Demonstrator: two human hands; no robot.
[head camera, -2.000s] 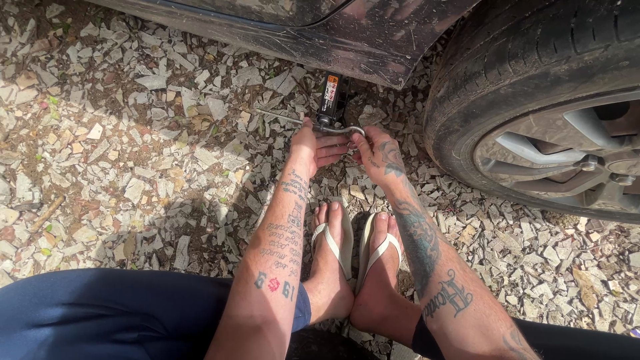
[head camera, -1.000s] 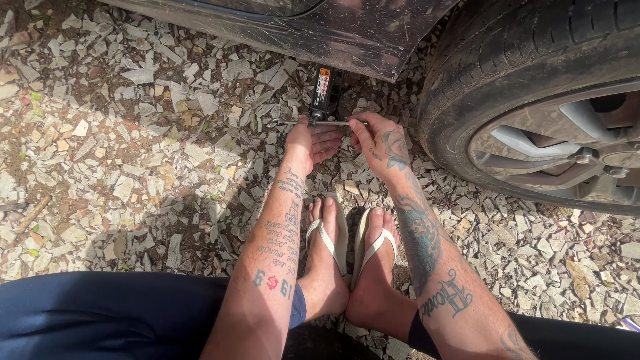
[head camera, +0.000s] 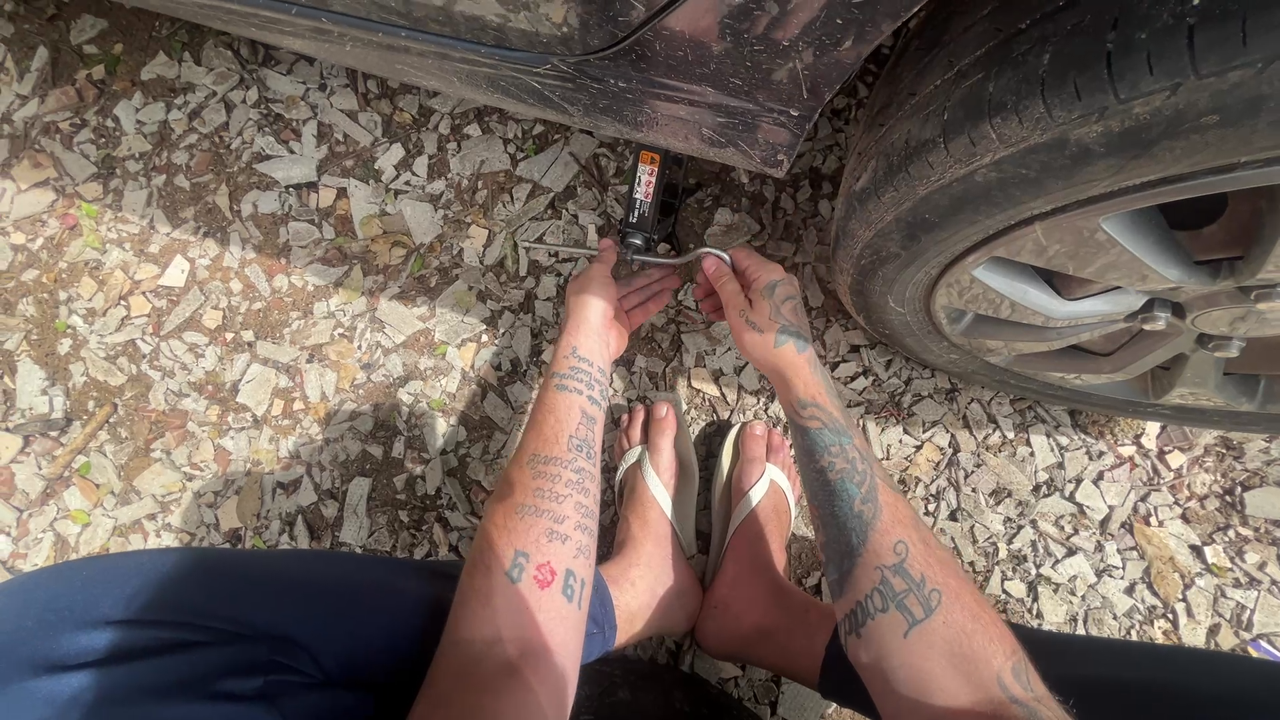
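Observation:
A black scissor jack (head camera: 645, 200) with warning labels lies under the car's sill, its end pointing toward me. Through that end runs a bent metal crank rod (head camera: 690, 257), with a straight part reaching left and a hooked part at the right. My left hand (head camera: 615, 295) is palm up at the rod, the thumb against its left part and the fingers spread below the jack's end. My right hand (head camera: 740, 295) pinches the hooked right end between thumb and fingers. How far the jack reaches under the car is hidden.
The dirty car sill (head camera: 560, 80) spans the top. A car wheel with a worn tyre (head camera: 880, 220) stands at the right, close to my right hand. Broken stone chips (head camera: 300, 360) cover the ground. My feet in white flip-flops (head camera: 650, 480) are just below the hands.
The crank rod has turned: one second ago it looked straight, and now its bend shows at the right. Both hands have stayed at it.

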